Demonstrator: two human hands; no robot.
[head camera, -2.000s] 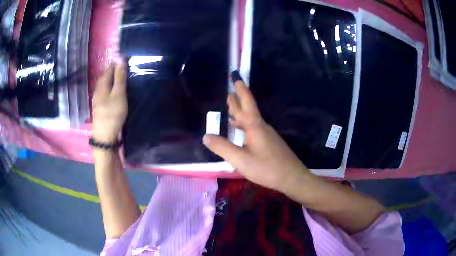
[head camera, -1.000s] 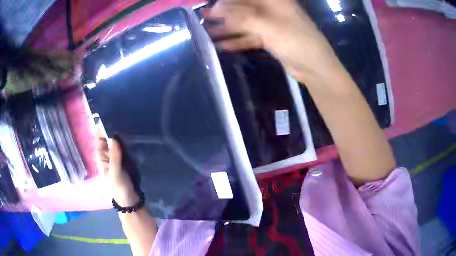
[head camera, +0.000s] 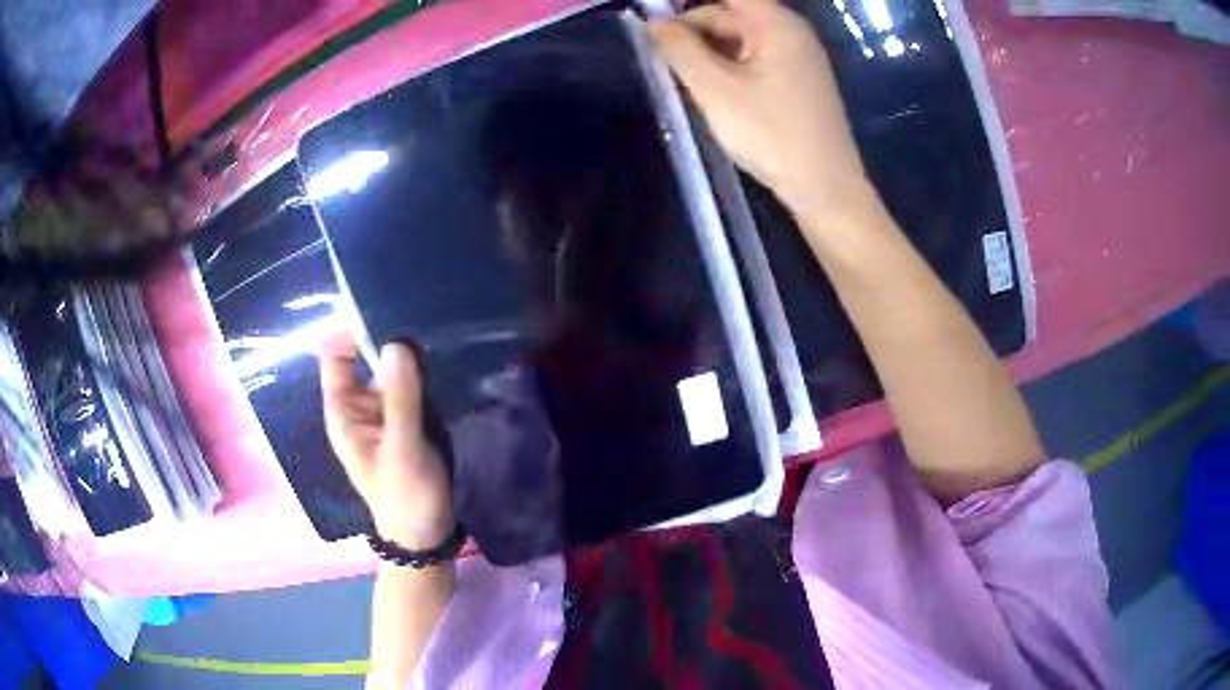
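A large dark tablet (head camera: 540, 297) with a white barcode label (head camera: 703, 409) is held tilted above the bench. My left hand (head camera: 391, 445) grips its left edge, thumb on the glass. My right hand (head camera: 755, 95) is at its top right corner, fingers curled on the edge; the fingertips are partly hidden. A white sheet (head camera: 722, 256) shows along the tablet's right side. Another dark tablet (head camera: 256, 297) lies beneath at the left, partly covered. A further tablet (head camera: 931, 175) with a label lies at the right, partly behind my right forearm.
Stacked tablets with pale edges (head camera: 142, 391) stand at the left of the pink-red bench (head camera: 1120, 175). Pale sheets (head camera: 1106, 7) lie at the far right. Dark blurred cables or frame parts cross the upper left. Grey floor with a yellow line (head camera: 256, 666) shows below.
The held tablet has moved right, uncovering another tablet at the left. My left hand has moved right with it. My right hand's fingers, blurred before, are now curled at the tablet's top right corner.
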